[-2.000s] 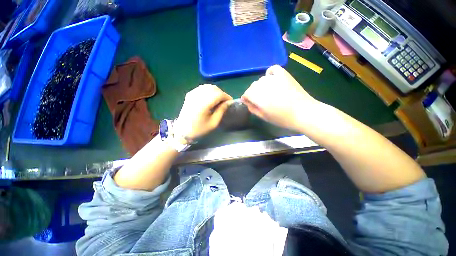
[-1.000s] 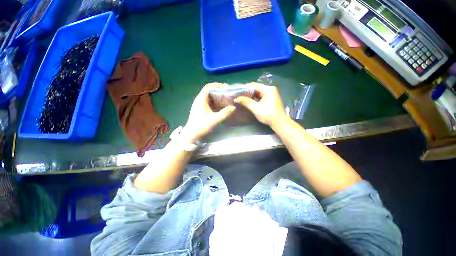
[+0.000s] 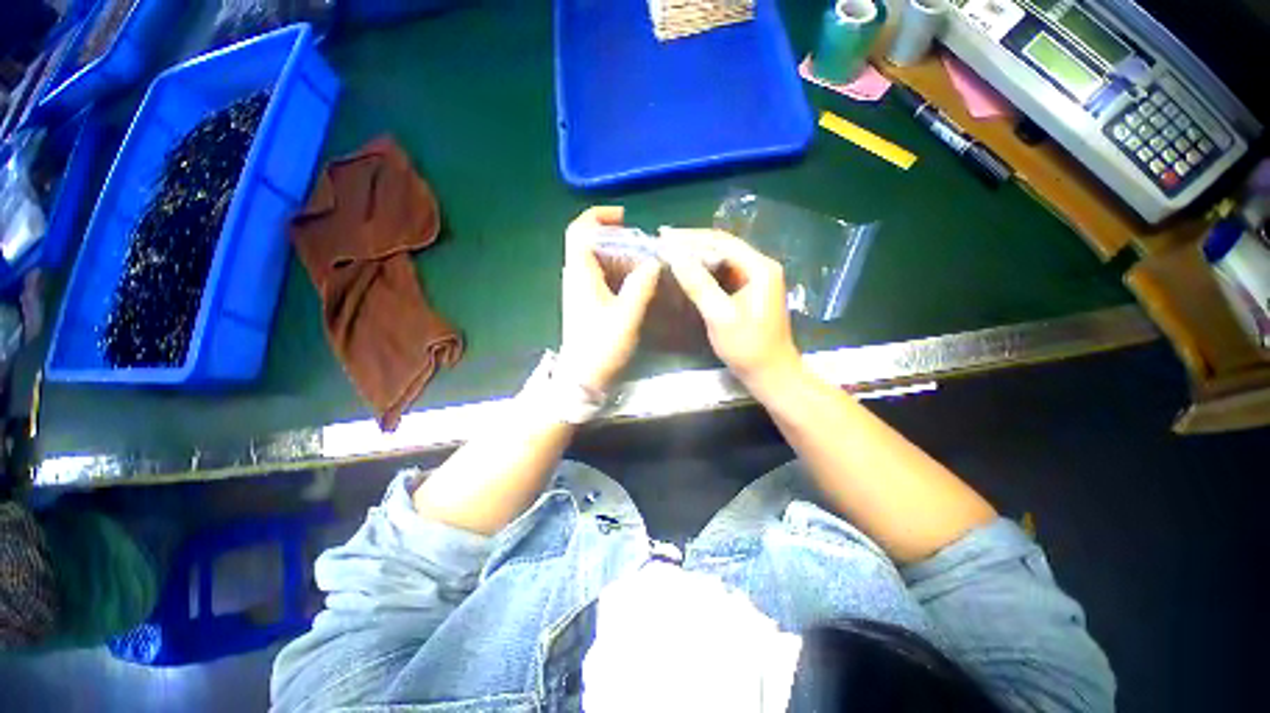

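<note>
My left hand (image 3: 602, 300) and my right hand (image 3: 731, 295) are together over the front of the green mat. Between their fingertips they hold a small packed clear bag (image 3: 627, 247); its contents look pinkish and are mostly hidden by the fingers. An empty clear zip-lock bag (image 3: 822, 251) lies flat on the mat just right of my right hand. A shallow blue tray (image 3: 680, 132) lies behind my hands, with tan bundles (image 3: 699, 14) at its far end, cut off by the picture's top edge.
A deep blue bin (image 3: 279, 209) of dark thin parts stands at left, beside a crumpled brown cloth (image 3: 376, 230). At right are a yellow strip (image 3: 866, 141), a black marker (image 3: 958, 138), a green tape roll (image 3: 844, 39) and a scale (image 3: 1100, 105) at the carton. The metal edge (image 3: 975, 344) runs in front.
Two seconds ago my fists were knuckle to knuckle around a dark bag. My hands now grip the packed bag by the fingertips, turned more upright than a second ago. The empty bag shows more.
</note>
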